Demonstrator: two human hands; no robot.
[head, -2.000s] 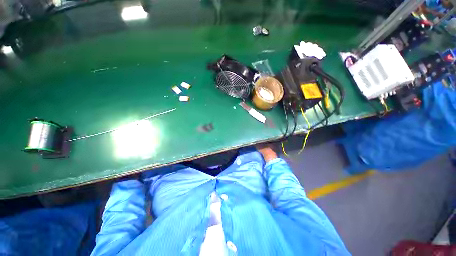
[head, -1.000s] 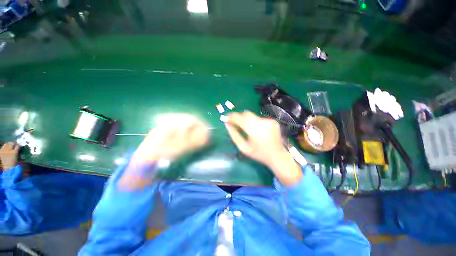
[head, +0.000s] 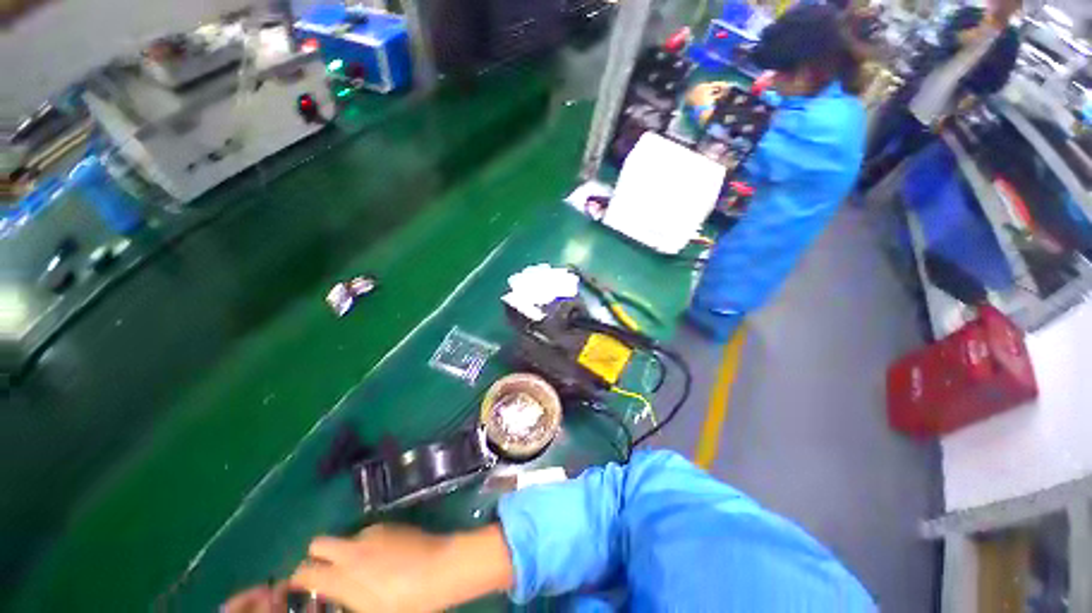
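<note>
My right hand [head: 389, 571] reaches from the blue sleeve to the lower left, below the black fan [head: 425, 471]. Its fingers are bent over something small and dark at the bottom edge; what it is cannot be told. A blurred bit of skin, likely my left hand [head: 254, 599], shows beside the right fingertips, mostly cut off by the lower edge. The tan-rimmed tip-cleaning tin [head: 521, 416] stands beside the fan. A slim tool with a white section [head: 539, 477] lies by my right sleeve, partly hidden.
The black soldering station [head: 557, 350] with cables has a white bundle [head: 541, 290] on top. A clear tray [head: 463, 354] lies behind the tin. Beyond are a white unit [head: 665, 192] and a person in blue [head: 790, 180]. A red box [head: 962, 374] is far right.
The view has swung right and tilted. The battery cells and solder spool have left the picture. Both hands now show at the bottom, the left mostly cut off.
</note>
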